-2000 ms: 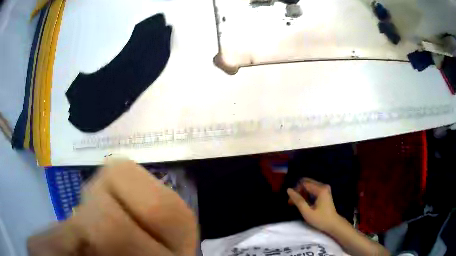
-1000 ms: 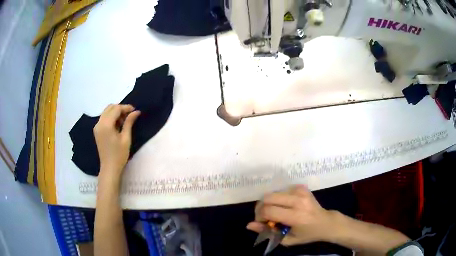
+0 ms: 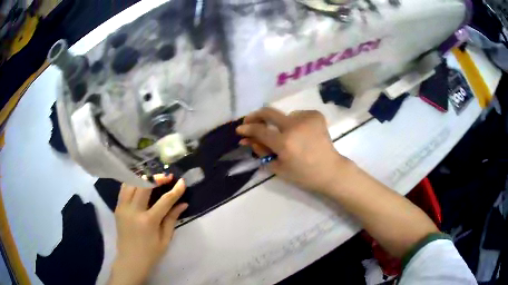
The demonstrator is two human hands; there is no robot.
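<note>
A dark curved cut piece [image 3: 223, 192] lies under the white sewing machine head [image 3: 167, 83]. My left hand [image 3: 146, 222] is at the needle area, its bent fingertips close together on the cloth; whether a label is between them is hidden. My right hand [image 3: 295, 146] holds thread snips [image 3: 242, 167], blades pointing left over the cloth, blue handle part under the fingers. Its thumb and index fingertips are at the cloth's right end. A small grey block [image 3: 194, 176] is beside my left fingertips. Another dark cut piece [image 3: 75, 245] lies at the left.
Small dark label stacks [image 3: 337, 93] lie under the machine arm, with more dark pieces [image 3: 387, 106] to their right. Dark cloth [image 3: 58, 131] shows behind the machine head. Yellow tape [image 3: 472, 77] edges the table. A red basket [image 3: 426, 203] is below the front edge.
The view has swung to the right and closer to the machine. My left hand has moved from the left-hand piece to the needle. My right hand has come up onto the machine bed with the snips.
</note>
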